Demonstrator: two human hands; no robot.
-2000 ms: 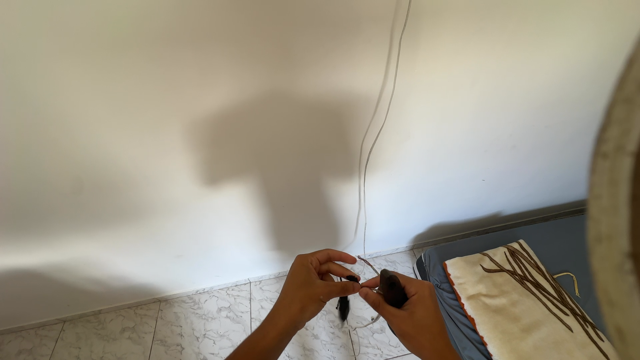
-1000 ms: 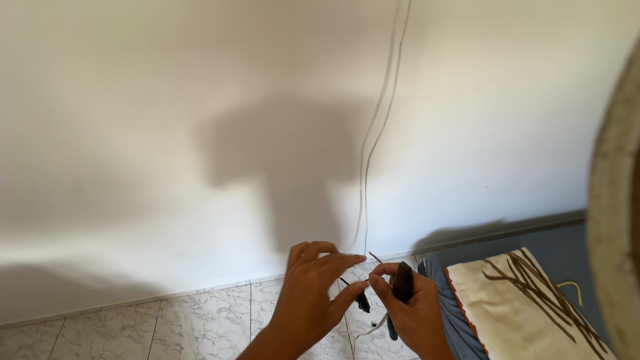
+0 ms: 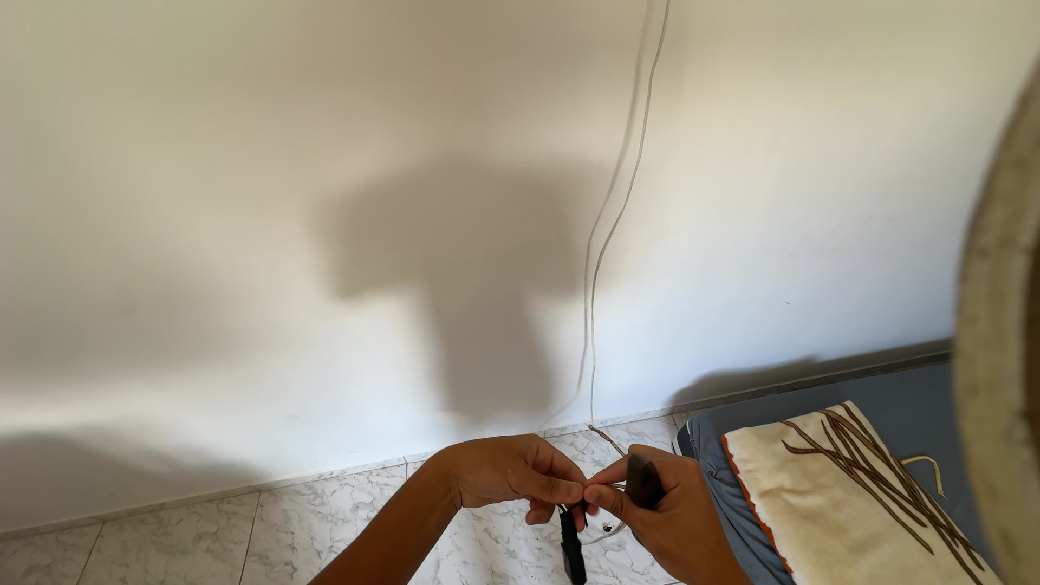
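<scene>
My left hand pinches a thin wire, its fingertips meeting those of my right hand. Below the left fingers hangs a small black piece, perhaps a connector or taped cable part. A dark handle of a tool, whose kind I cannot tell, is held in my right hand. A thin pale cable runs down the white wall to a reddish, twisted-looking stretch just above the right hand. A loop of white wire shows beneath the hands. The fingers hide the exact spot where the wires meet.
To the right, a cream cloth with brown branch-like stripes lies on a blue-covered mattress or bed. A pale curved rim blocks the right edge of view. Marbled floor tiles meet the white wall.
The fingers of my left hand were spread apart from the right one second ago; now they are closed on the wire at the right fingertips.
</scene>
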